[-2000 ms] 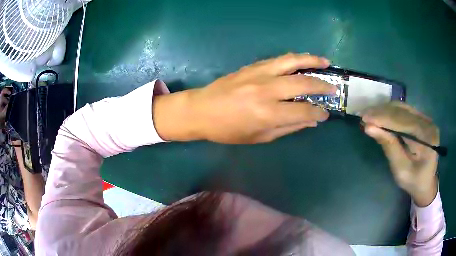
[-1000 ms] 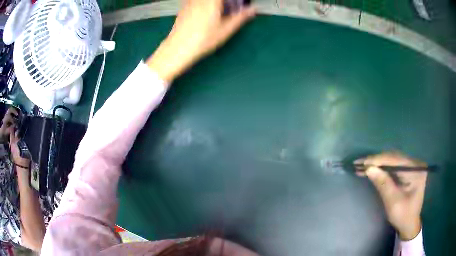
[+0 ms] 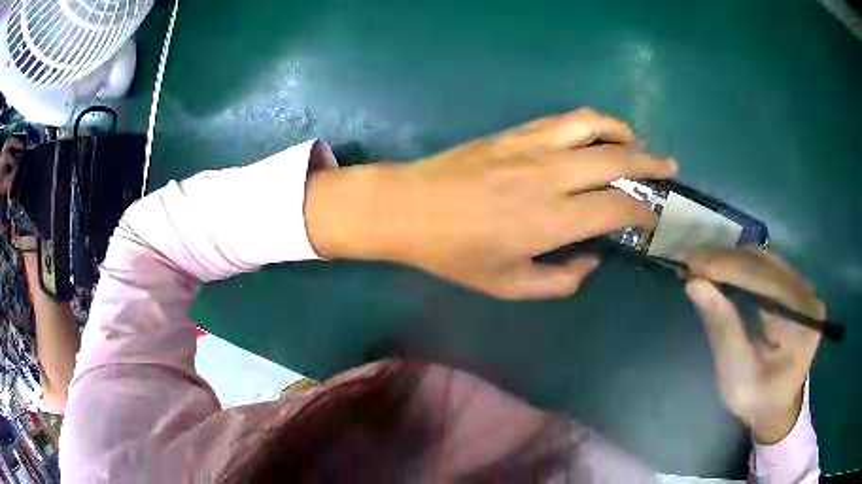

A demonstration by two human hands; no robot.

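An open mobile phone unit (image 3: 753,227) with a dark frame lies on the green table, right of centre. Its pale plate (image 3: 695,225) shows at the right end, and part of the circuit board (image 3: 652,195) shows beside it. My left hand (image 3: 501,203) lies over the phone's left part, fingers on its board and edges, hiding much of it. My right hand (image 3: 761,326) holds the black tweezers (image 3: 777,307) at the phone's lower edge. The tweezer tips are near my left fingers and hard to make out.
A white fan (image 3: 71,38) stands at the upper left. Below it is a black bag or box (image 3: 104,194) with a cable. Another person's arm (image 3: 55,331) shows at the left edge. My pink sleeve and hair fill the lower part. A white sheet (image 3: 241,378) shows at lower left.
My left hand has come back from the far strip at the top and now rests on an open phone. My right hand still holds the tweezers, now against the phone. The view has shifted.
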